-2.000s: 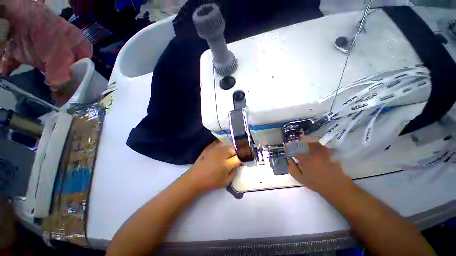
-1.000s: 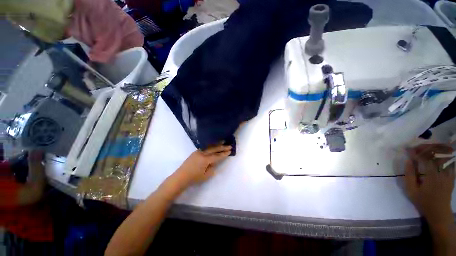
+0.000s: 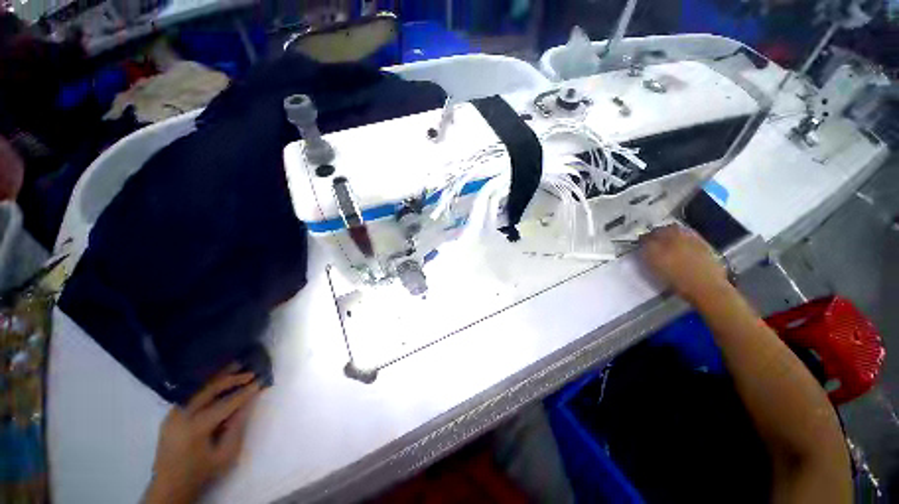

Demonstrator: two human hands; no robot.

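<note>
The dark navy garment piece (image 3: 197,226) lies left of and behind the white sewing machine head (image 3: 394,162). My left hand (image 3: 212,423) holds the garment's near corner between fingers and thumb, left of the needle plate (image 3: 414,315). No cloth shows under the presser foot (image 3: 409,276). My right hand (image 3: 680,258) is at the machine's right end, fingertips near the end of a white strip; whether it grips anything is hard to tell. Printed white strips (image 3: 577,197) hang on the machine beside a black strap (image 3: 522,157).
A ruler tape (image 3: 434,433) runs along the table's front edge. A blue bin (image 3: 591,443) with dark cloth is below at right, near a red plastic stool (image 3: 838,340). Taped cardboard (image 3: 25,394) is at the left edge. Another machine (image 3: 838,108) stands at far right.
The view has swung right. My right hand has left the presser foot area and moved to the machine's right end. My left hand has moved left from the needle area with the garment corner.
</note>
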